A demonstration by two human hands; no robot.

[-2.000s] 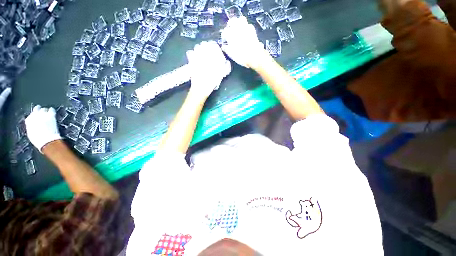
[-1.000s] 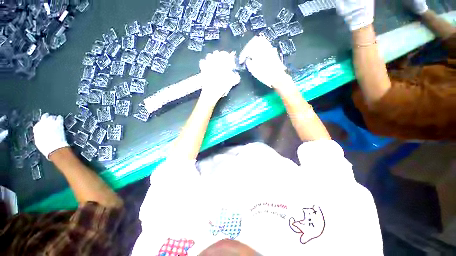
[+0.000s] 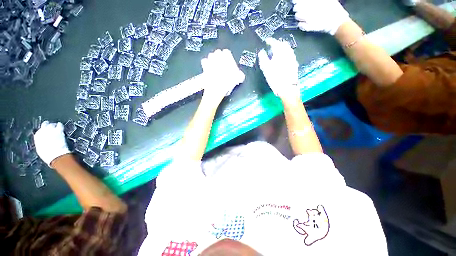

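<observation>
My left hand (image 3: 220,73), in a white glove, is closed around the right part of a long pale ribbed row of joined pieces (image 3: 172,95). The row slants down to the left, low over the dark table. My right hand (image 3: 280,67), also gloved, is apart from the row, to its right. Its fingers point away from me and are slightly apart, with no piece visible in them; its palm side is hidden. A loose slotted piece (image 3: 247,58) lies between my hands. Many more loose pieces (image 3: 122,92) lie in a curved band beyond and left of the row.
A dark heap of pieces (image 3: 30,35) is at the far left. A neighbour's gloved hand (image 3: 51,142) is among pieces at left. Another gloved hand (image 3: 320,16) reaches in from the right, close to my right hand. The shiny green table edge (image 3: 240,117) runs under my forearms.
My right hand has moved right, away from the row's end and my left hand. My left hand still holds the row. The right neighbour's hand has moved left toward the loose pieces.
</observation>
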